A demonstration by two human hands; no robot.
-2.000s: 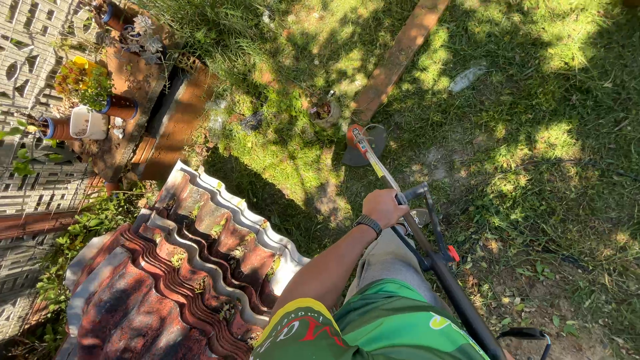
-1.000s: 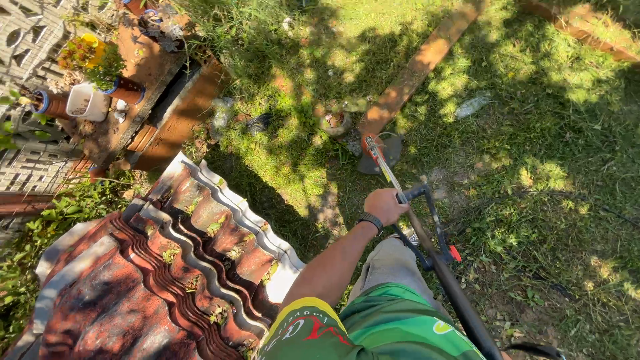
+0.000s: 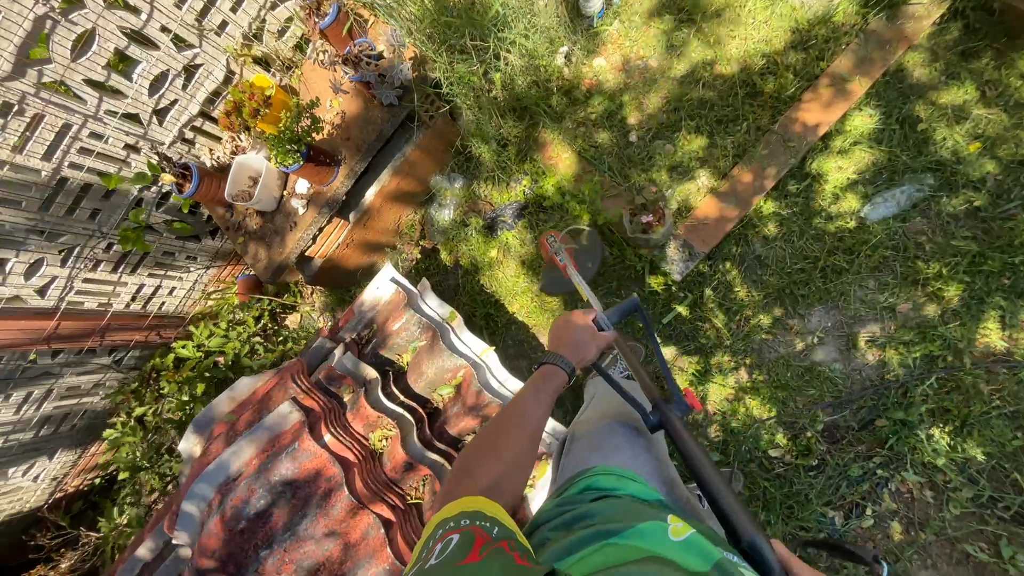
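My left hand (image 3: 580,340), with a watch at the wrist, is closed around the front handle of a string trimmer (image 3: 680,436). The trimmer's dark shaft slants from the lower right up to its orange head and dark guard (image 3: 582,260), which is over the grass just left of a wooden plank's lower end. At the bottom edge, my right hand (image 3: 790,560) shows only in part, against the rear of the shaft; its fingers are mostly out of view.
Stacked corrugated roofing sheets (image 3: 280,480) lie close at my left. Beyond them stand potted plants on a slab (image 3: 352,120) by a patterned block wall (image 3: 96,160). A plank (image 3: 808,120), a plastic bottle (image 3: 896,200), a black plastic bag (image 3: 504,216) and a flowerpot (image 3: 646,220) are on the grass.
The trimmer head has moved left, away from the plank's lower end, which it overlapped in the earlier frames. My left hand has kept its hold on the handle.
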